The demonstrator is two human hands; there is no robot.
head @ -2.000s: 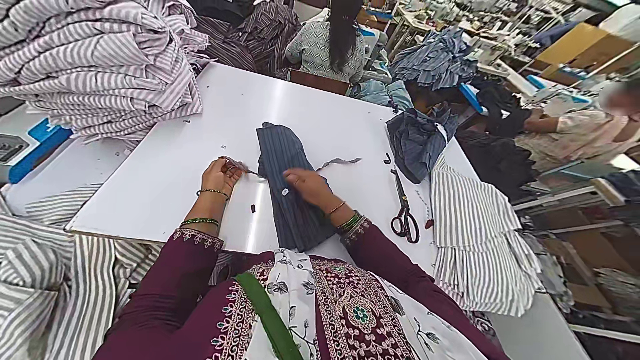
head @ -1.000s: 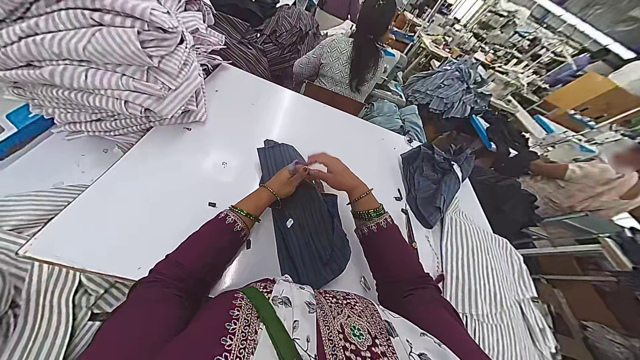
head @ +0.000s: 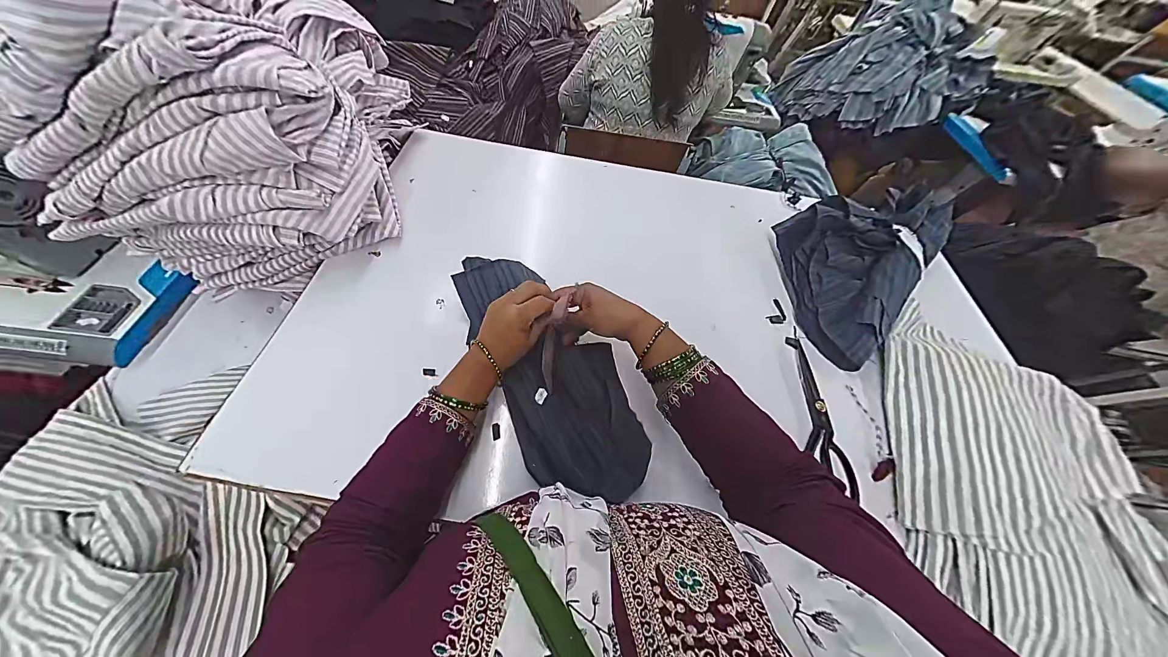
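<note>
A folded bundle of dark blue striped fabric pieces [head: 584, 429] lies on the white table in front of me, with a small white tag on it. Above its upper part, my left hand [head: 516, 319] and my right hand [head: 602, 312] meet, their fingers closed on a narrow greyish fabric strip [head: 550, 351]. The strip's lower end hangs over the bundle; whether it passes around the bundle is hidden. Black-handled scissors [head: 815, 411] lie right of my right forearm. Behind them sits another dark blue fabric bundle [head: 844, 274] with a white tag.
Striped fabric is heaped high at the white table's [head: 365, 365] back left [head: 228, 155]. Grey-and-white striped fabric hangs at the right [head: 995, 474] and lies at the lower left [head: 109, 520]. Small dark scraps dot the tabletop. A person [head: 639, 73] sits beyond the far edge.
My hands, apart two seconds ago with the strip stretched across beneath the fabric bundle, have come together above it. The strip's ends are now gathered between my fingers.
</note>
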